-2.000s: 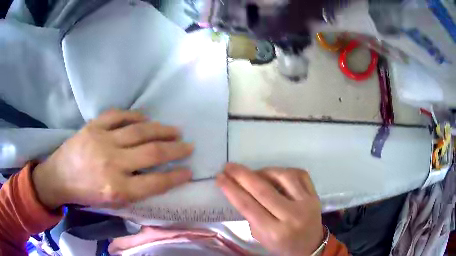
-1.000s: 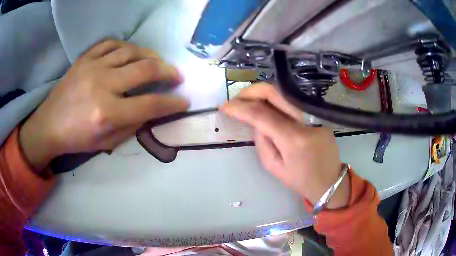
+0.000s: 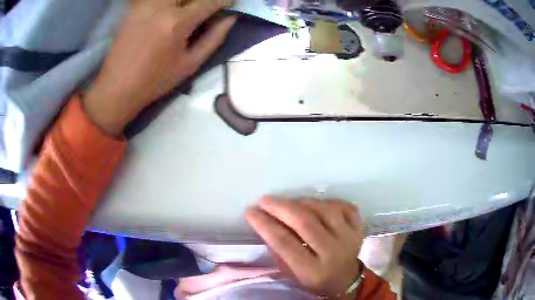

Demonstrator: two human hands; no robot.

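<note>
A garment panel (image 3: pixel 249 36), dark on the face that shows here, lies at the upper left with its corner at the needle area. My left hand (image 3: pixel 167 50) rests on it with fingers bent; whether it grips the cloth cannot be told. More of the pale grey cloth (image 3: pixel 56 94) lies bunched left of my left forearm. My right hand (image 3: pixel 311 237) lies at the near table edge, fingers slightly apart, with no cloth in it. The needle plate area (image 3: pixel 324 37) shows beside the presser foot and lamp spot at the top.
The beige machine bed (image 3: pixel 363 88) is set in the white table (image 3: pixel 193 176). Red ring handles (image 3: pixel 450 51) and dark red snips (image 3: pixel 484 88) with a grey tail lie to the right. Dark cloth (image 3: pixel 457 258) hangs below the table at the right.
My left hand has moved up and away with the cloth, whose dark face now shows. My right hand has drawn back from the cloth to the near edge. More of the bed is uncovered.
</note>
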